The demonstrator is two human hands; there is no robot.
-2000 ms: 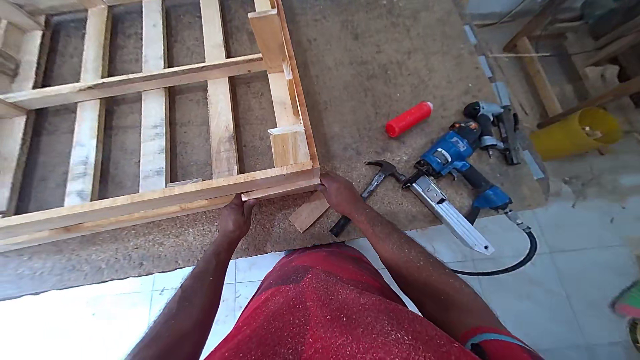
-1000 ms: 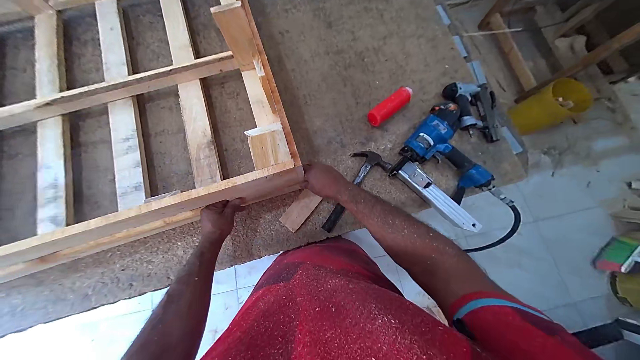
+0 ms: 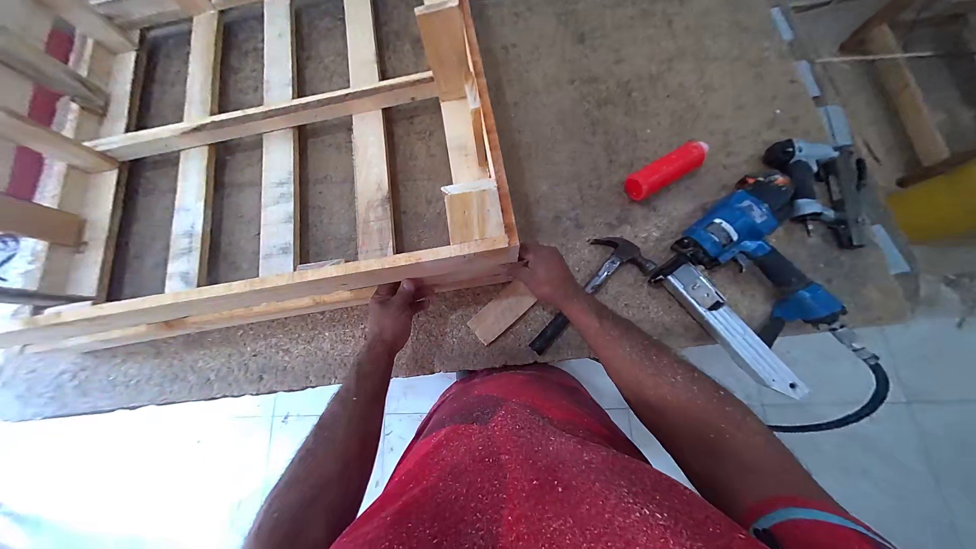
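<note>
A slatted wooden frame [image 3: 366, 179] lies on the particleboard bench top [image 3: 610, 69], with short upright blocks at its right end. My left hand [image 3: 393, 309] grips the lower board of the frame's near side, left of the corner, fingers tucked into the gap beneath the top board. At the near right corner my right hand [image 3: 543, 273] holds the frame's end, its fingertips partly hidden. A small flat wood offcut [image 3: 502, 313] lies just below that hand. Beside my right forearm is a claw hammer [image 3: 591, 293], its handle toward me.
A blue pneumatic nailer [image 3: 732, 229] with a black air hose [image 3: 869, 404] lies at the bench's right edge. Behind it lies a smaller pneumatic nailer [image 3: 827, 179]. A red plastic bottle [image 3: 666, 171] lies on its side. A yellow bucket [image 3: 934, 202] stands beyond the bench.
My left hand was nearer the corner two seconds ago and has moved left along the frame's near side. My right hand stays at the corner.
</note>
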